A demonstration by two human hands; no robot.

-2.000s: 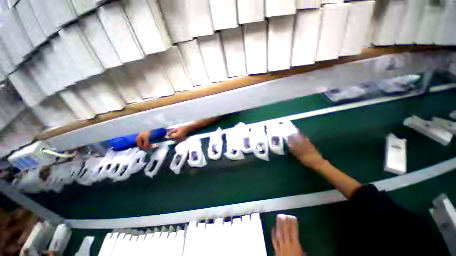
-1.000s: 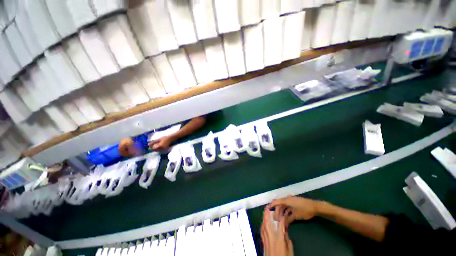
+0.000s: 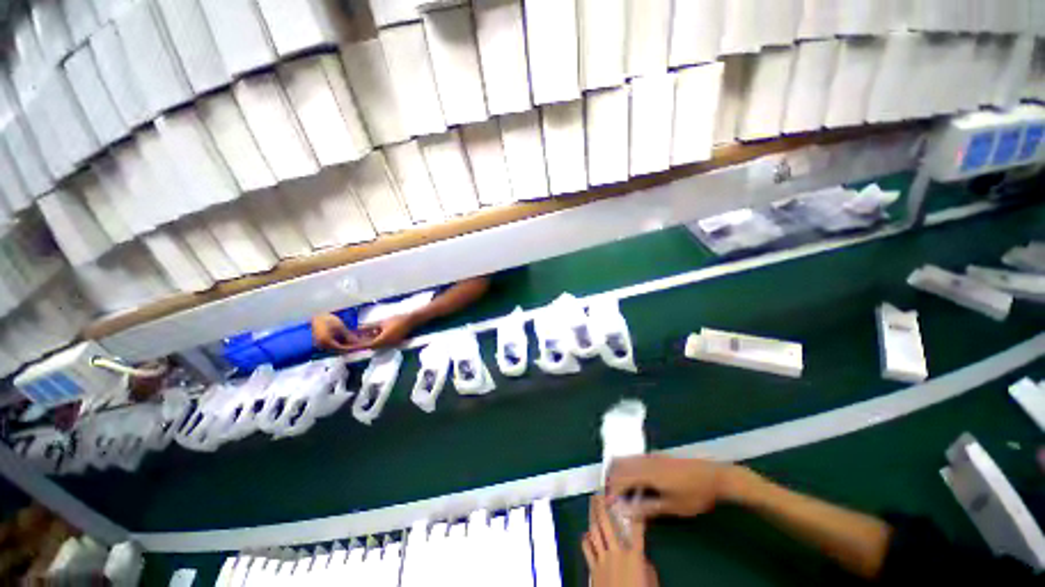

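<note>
My left hand point(image 3: 619, 553) and my right hand point(image 3: 674, 484) meet at the bottom centre, fingers closed around a narrow white piece point(image 3: 625, 433). Its far end sticks up over the pale rail. It is blurred, and I cannot tell whether it is a carton or a bagged product; its near end is hidden by my fingers. A slanting row of white bagged products with dark centres point(image 3: 513, 344) lies on the green belt. A closed-looking white carton point(image 3: 745, 352) lies right of the row, and another with a raised end flap point(image 3: 902, 344) is further right.
A row of packed cartons point(image 3: 481, 553) stands left of my hands. Loose cartons point(image 3: 995, 505) lie at the right. Another person's hands point(image 3: 367, 333) are across the belt by a blue bin point(image 3: 269, 347). A shelf point(image 3: 458, 218) stacked with white cartons runs above. Clear bags point(image 3: 791, 218) lie beyond.
A white carton now lies on the belt right of the bagged row. A white piece now sticks up beyond my joined hands. The view has shifted.
</note>
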